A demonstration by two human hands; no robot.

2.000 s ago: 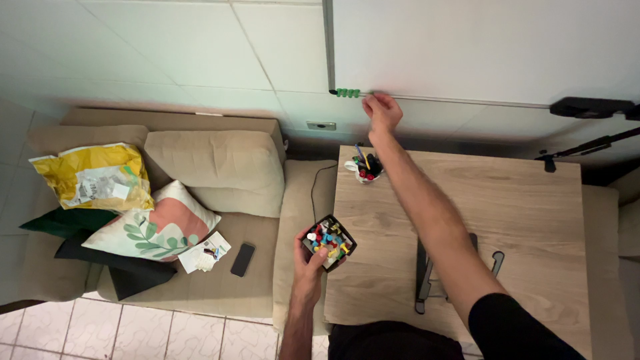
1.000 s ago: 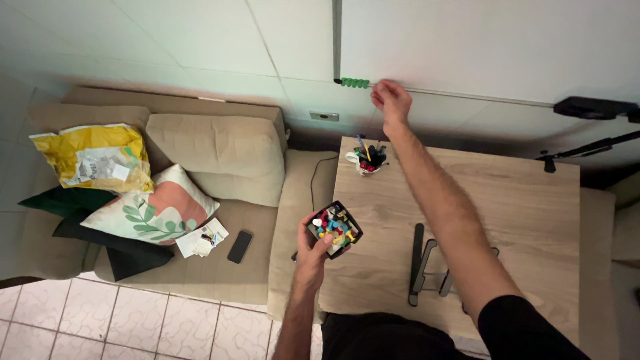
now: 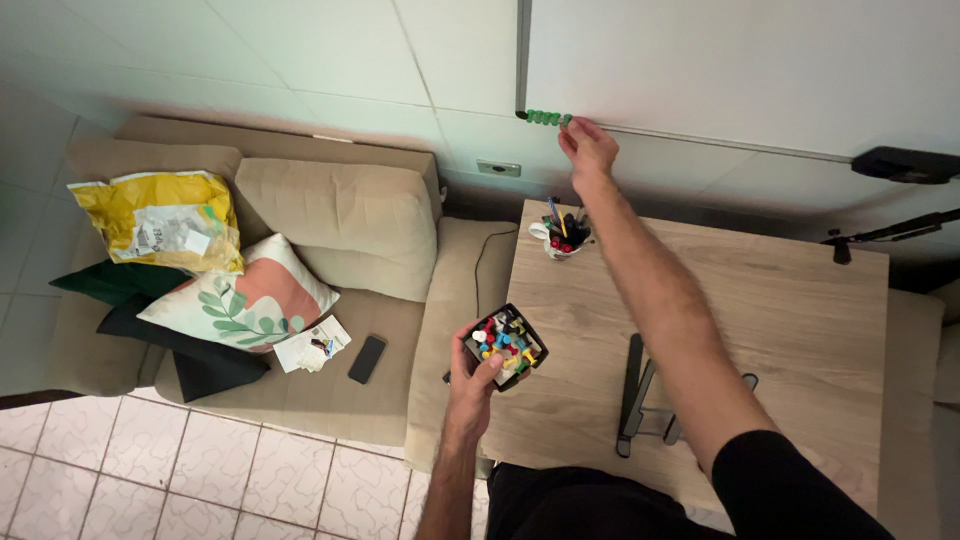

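Note:
My left hand (image 3: 474, 386) holds a small black square box (image 3: 541, 361) of push pins (image 3: 504, 341) in mixed colours, over the table's left edge, with the thumb at its rim. My right hand (image 3: 591, 146) is raised to the lower edge of the whiteboard (image 3: 712, 67). Its fingertips pinch a green push pin (image 3: 568, 120) at the right end of a row of several green push pins (image 3: 544, 117), which sits at the board's lower left corner. The pinched pin is partly hidden by the fingers.
On the wooden table (image 3: 795, 315) stand a mug of pens and markers (image 3: 561, 244) and a folding metal stand (image 3: 634, 405). A beige sofa (image 3: 375, 412) at left holds cushions (image 3: 240, 300), a yellow plastic package (image 3: 165, 217), papers (image 3: 311, 345) and a phone (image 3: 367, 359). A black arm mount (image 3: 892, 225) juts in at right.
The green row at the board's corner looks longer than two seconds ago. My right hand stays just right of it. My left hand still holds the box.

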